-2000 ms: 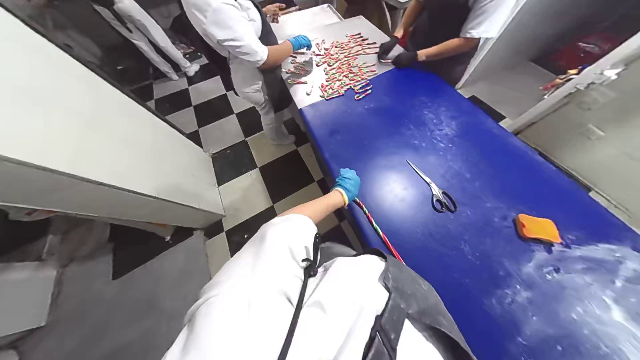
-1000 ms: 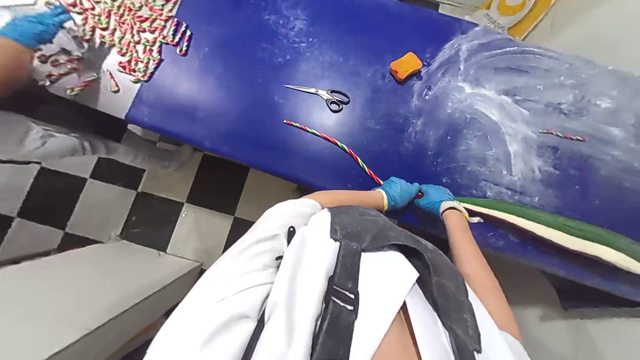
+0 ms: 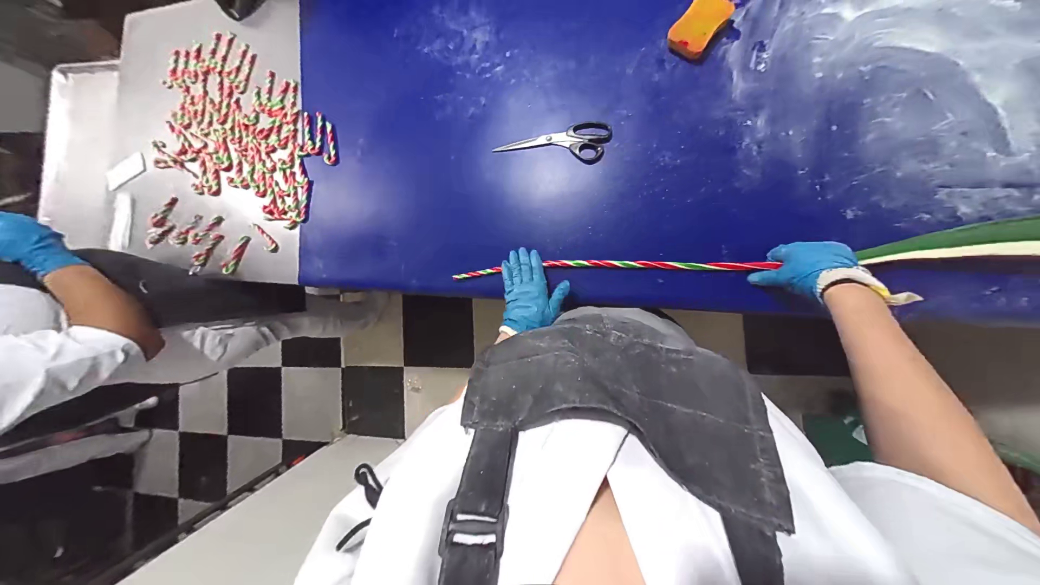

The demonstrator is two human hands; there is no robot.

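A thin twisted candy rope (image 3: pixel 642 264) in red, green and white lies along the near edge of the blue tabletop (image 3: pixel 422 203). My left hand (image 3: pixel 528 292), in a blue glove, rests flat across it near its left end, fingers extended. Farther right, my right hand (image 3: pixel 804 268), also gloved in blue, is closed around the rope where it meets a thick green and white candy mass (image 3: pixel 959 241). Scissors (image 3: pixel 556 141) with black handles lie beyond the rope, blades pointing left. An orange sponge (image 3: pixel 700 28) is at the far side.
Many striped candy canes (image 3: pixel 236 130) are spread on a grey surface (image 3: pixel 138 49) at the left, beside a pale tray (image 3: pixel 69 146). A co-worker's blue-gloved hand (image 3: pixel 32 244) is at the left edge. White residue (image 3: pixel 886 97) covers the table's right part.
My hands, close together one second ago, are now far apart, with a longer stretch of twisted rope between them. My left hand has opened out flat on the rope.
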